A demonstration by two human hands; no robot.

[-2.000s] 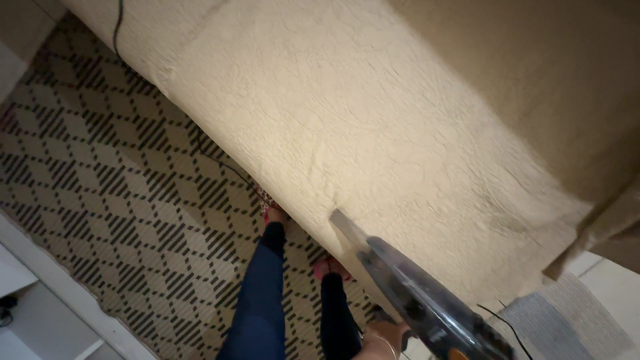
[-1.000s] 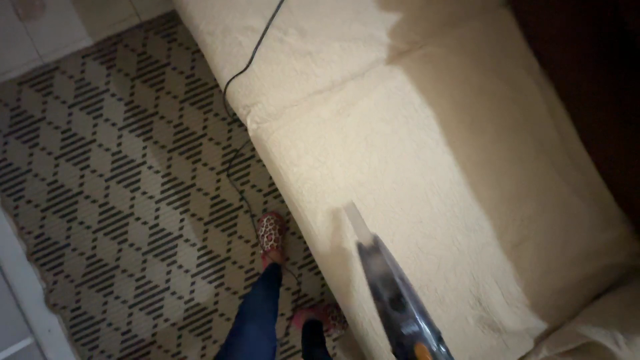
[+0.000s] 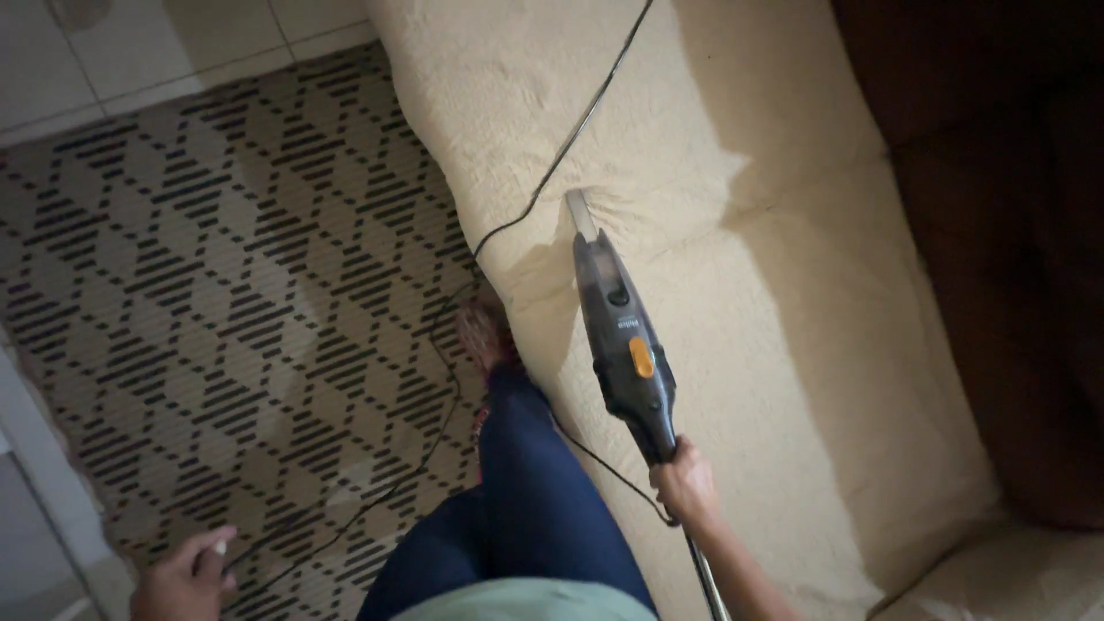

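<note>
My right hand is closed around the handle of a dark Philco handheld vacuum cleaner with an orange button. Its narrow clear nozzle meets the cream cover on the sofa seat, and the fabric wrinkles beside the tip. At the lower left, my left hand is over the patterned rug with its fingers partly curled. The black power cord passes close to it, but whether the hand holds the cord cannot be told.
Cord also runs over the patterned rug and past my legs in blue trousers. Dark brown sofa cushions stand at the right. Floor tiles show at the upper left, with a pale furniture edge at the left.
My left hand has come into view at the lower left. The right hand, out of sight one second ago, shows on the vacuum's handle. The view has shifted along the sofa.
</note>
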